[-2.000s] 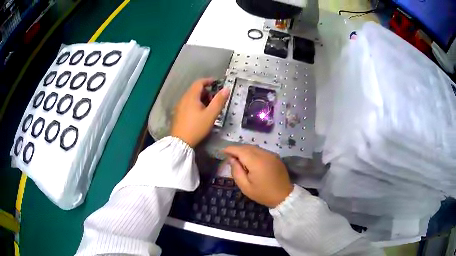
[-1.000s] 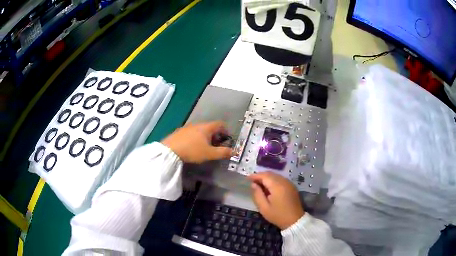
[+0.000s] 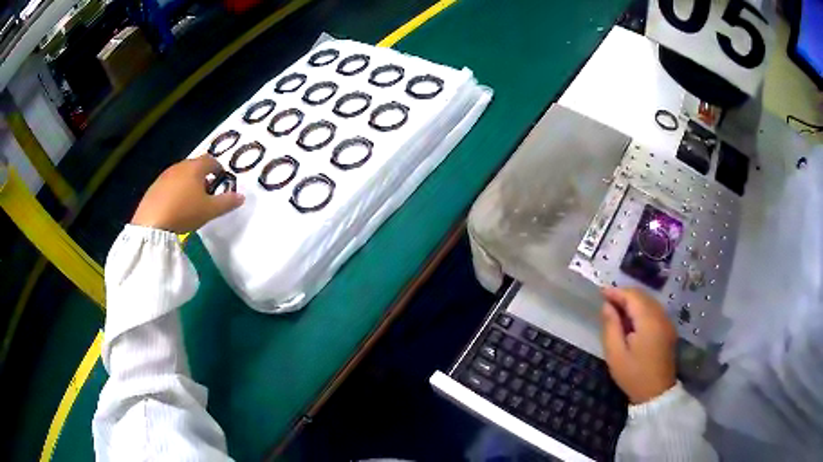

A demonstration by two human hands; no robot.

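My left hand (image 3: pixel 185 197) is over the near-left corner of the left tray stack (image 3: pixel 271 262). Its thumb and fingers are around a dark ring part (image 3: pixel 222 184) at the sheet surface; the palm hides part of that area. Rows of other dark rings (image 3: pixel 316 134) lie on the white sheet. The black marking fixture (image 3: pixel 639 268) sits on the perforated work plate (image 3: pixel 713 217). A ring seated in it glows purple with a bright spot at its upper part. My right hand (image 3: pixel 639 345) is loosely closed at the plate's front edge, with nothing visible in it.
Grey base slab (image 3: pixel 550 189) left of the plate; keyboard (image 3: pixel 541 379) in front. Behind are two black spare blocks (image 3: pixel 696 147), a loose ring (image 3: pixel 666 119) and the laser head marked 05 (image 3: pixel 708 36). White sheets (image 3: pixel 785 271) stand at right. A green floor gap separates tray and bench.
My left hand has moved from beside the fixture, where it held a dark ring, left to the tray. The view has turned left. My right hand stays by the plate; the bright spot has shifted.
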